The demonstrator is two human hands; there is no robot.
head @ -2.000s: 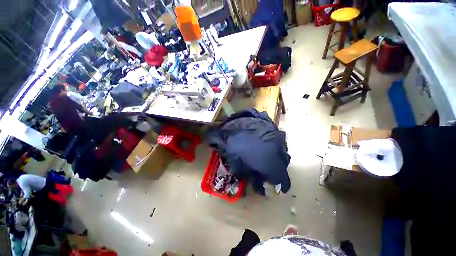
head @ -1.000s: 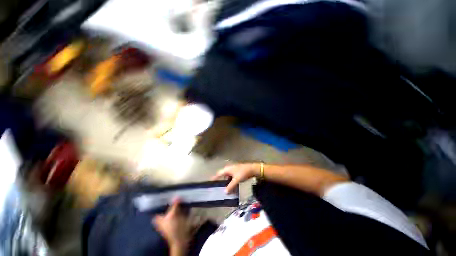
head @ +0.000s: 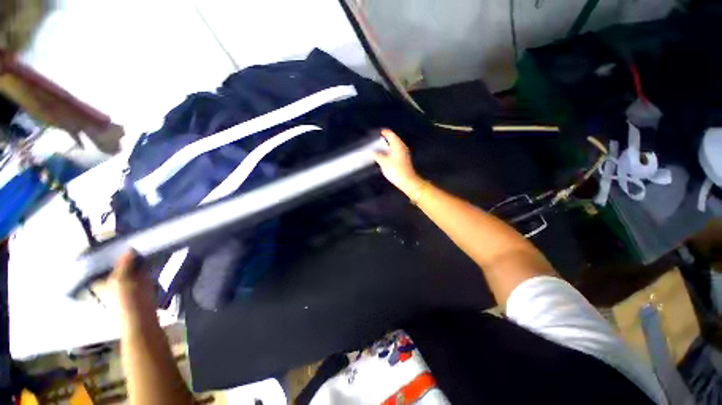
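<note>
A long dark garment strip with a white interfacing strip along it is stretched at a slant between my hands, above the black-covered table. My left hand holds its lower left end and is blurred. My right hand holds its upper right end. Under and behind it lies a crumpled navy garment heap. Two other white interfacing strips lie on the heap: a flat one and a curved one, partly hidden by the held strip.
A wire frame lies on the right side. Loose white tape loops and part of a white roll are at the far right. An open brown carton stands at lower right. A hose runs down behind the table.
The view has swung from the workshop floor to the black table. The held strip, near my body a second ago, is now stretched out above the table, with my hands farther apart.
</note>
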